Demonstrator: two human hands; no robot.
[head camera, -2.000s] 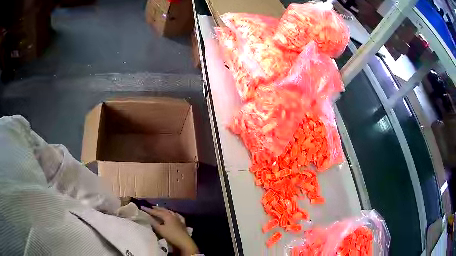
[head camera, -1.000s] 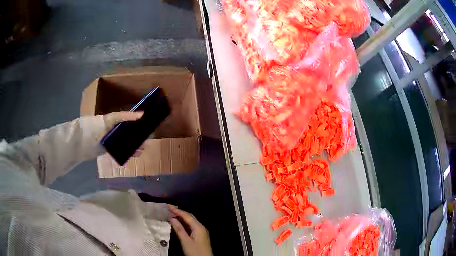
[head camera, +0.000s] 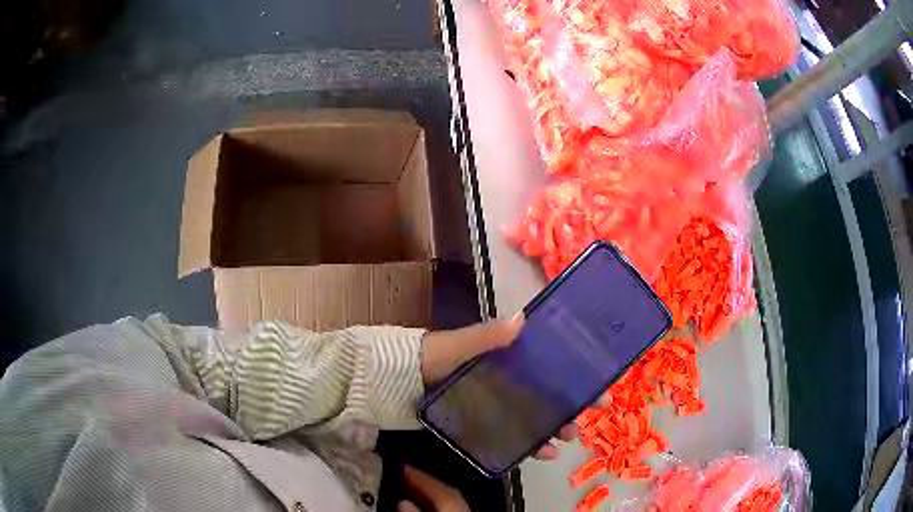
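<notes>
My left hand (head camera: 491, 350) holds a mobile phone (head camera: 546, 360), its thumb on the near long edge and fingertips showing at the lower edge. The phone is tilted, its dim purplish screen facing up, and it covers part of the tabletop edge and orange parts. My right hand (head camera: 432, 492) is low at the bottom edge beside my jacket hem, dark and partly cut off; its grip cannot be made out. Loose orange plastic parts (head camera: 621, 435) lie beyond the phone, spilling from a large clear bag of parts (head camera: 601, 205).
A pale tabletop (head camera: 716, 430) runs down the right. Another clear bag of orange parts (head camera: 721, 488) is at the bottom right. An open cardboard carton (head camera: 325, 290) stands on the floor (head camera: 110, 230) at left. A dark green surface (head camera: 816, 300) and pale frame bars lie beyond the table.
My left hand has come up from beside my jacket with the phone, passed over the carton and moved right to the table edge. The screen now faces up. My right hand shows less.
</notes>
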